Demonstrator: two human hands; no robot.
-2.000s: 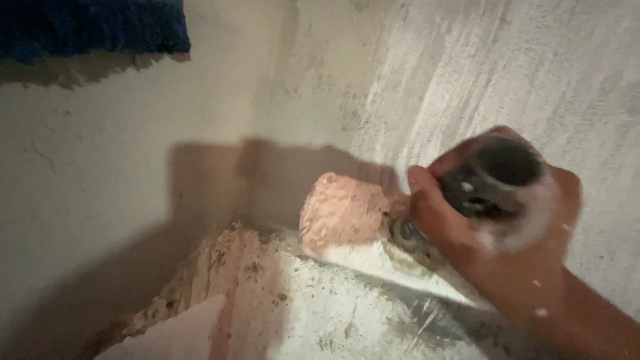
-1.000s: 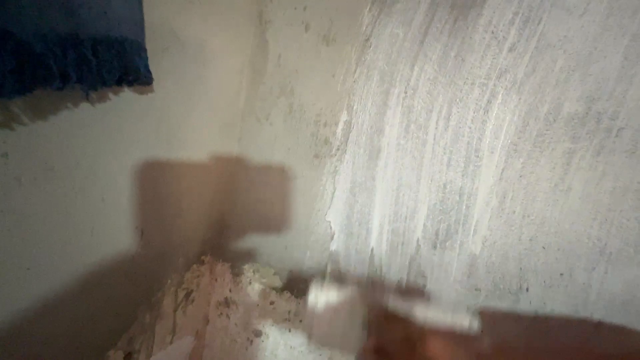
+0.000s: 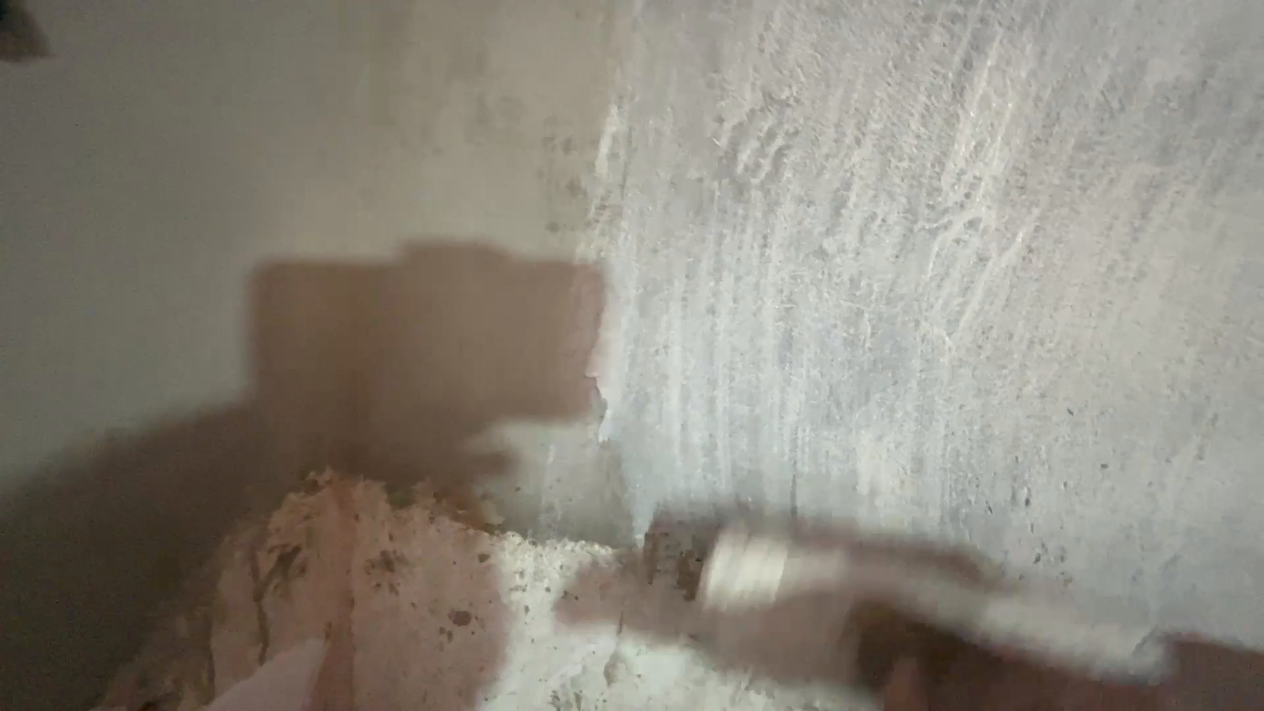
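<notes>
My right hand [image 3: 948, 671] is at the lower right, strongly blurred and partly cut off by the bottom edge. It is closed on a wide-bladed plastering tool [image 3: 750, 573], whose pale long edge shows as a blurred band just above the fingers. Below the wall, to the left of the tool, lies a rough surface smeared with plaster [image 3: 434, 612]. Beside it on the right rises the wall with streaky whitish plaster [image 3: 810, 326]. My left hand is out of view.
A smoother beige wall [image 3: 474, 148] meets the streaked wall in a ragged vertical line. A broad shadow falls over the beige wall and the rough surface. A small dark thing [image 3: 18, 35] shows at the top left corner. A pale smooth shape [image 3: 276, 681] is at the bottom left.
Two seconds ago my right hand was higher in view, with pinkish plaster on the blade; now it is low at the bottom right. The dark blue fringed thing has nearly left the view as the view shifted.
</notes>
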